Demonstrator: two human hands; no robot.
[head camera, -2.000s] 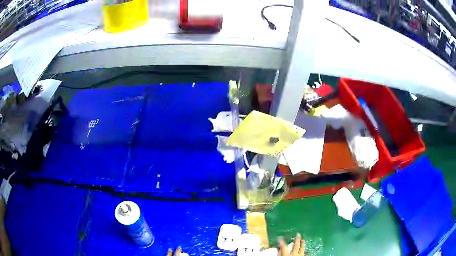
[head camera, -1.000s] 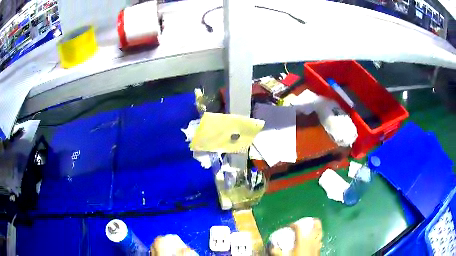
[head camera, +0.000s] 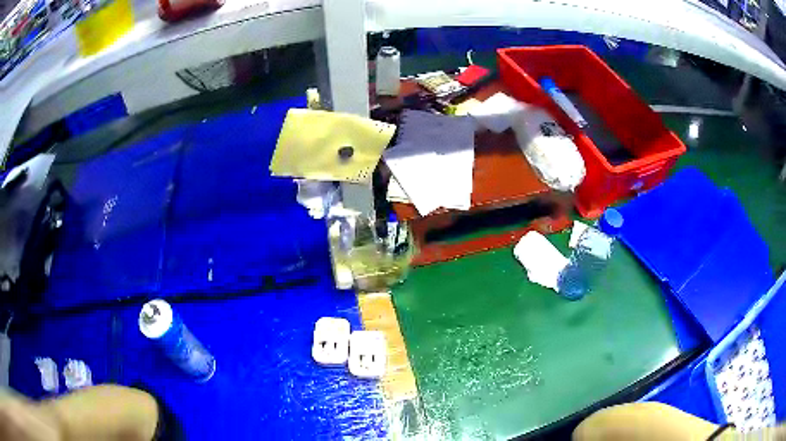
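Two white plastic units stand close together on the blue sheet, a left one (head camera: 331,341) and a right one (head camera: 368,354), each with small dark slots on top. Two small white pieces (head camera: 77,374) lie at the far left. The blue tote (head camera: 714,379) is cut off at the lower right, with rows of white units inside. My left hand (head camera: 19,419) is blurred and cut off at the lower left corner; its fingers and any hold are hidden. My right forearm shows at the bottom right with a dark band, but the hand is out of the picture.
A spray can (head camera: 177,341) stands left of the units. A clear bottle (head camera: 589,261) and white wipes (head camera: 540,259) lie on the green mat (head camera: 517,362). A shelf post (head camera: 345,73) bears a yellow card (head camera: 332,146). A red crate (head camera: 633,164) and blue plastic sheet (head camera: 702,245) are at right.
My hands have moved apart from beside the units, the left toward the lower left and the right out past the bottom right. The view has turned, showing more of the tote.
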